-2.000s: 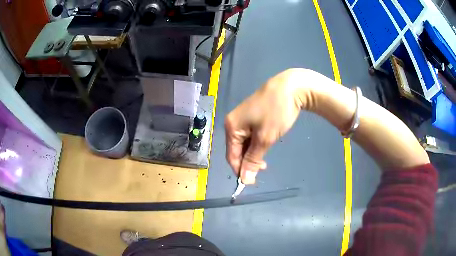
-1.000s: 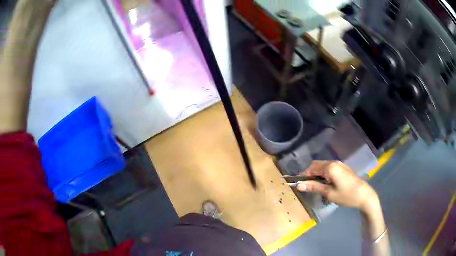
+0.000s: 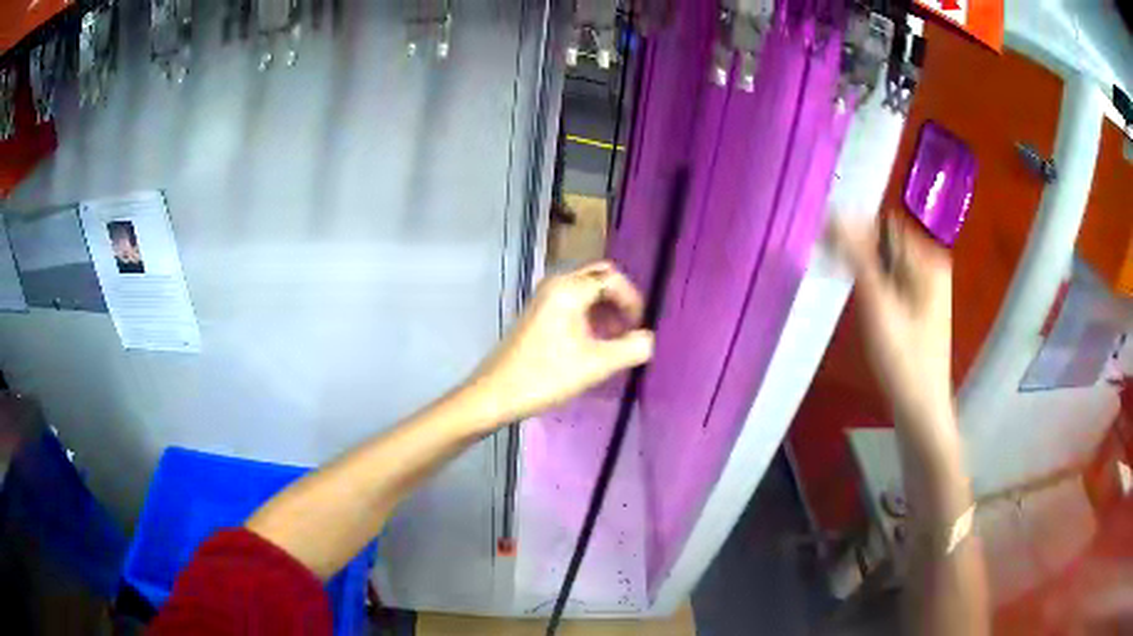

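Observation:
A long narrow black belt strap hangs slanting in front of the purple curtain. Its upper part is above my left hand and its lower end runs out of the bottom of the picture. My left hand is at mid-picture, thumb and fingers pinching the strap. My right hand is raised on the right, apart from the strap and blurred; something dark and thin shows at its fingers, but I cannot tell what it is or how it is gripped. Silver hanging clips run along the top, above both hands.
The purple curtain hangs in the opening of a pale cabinet with papers on its left wall. A blue crate stands low left. A red-orange panel and a pale small table are on the right.
The view has swung from the floor board up to the cabinet opening and clips. My left hand now shows at mid-picture on the strap. My right hand has risen to the upper right.

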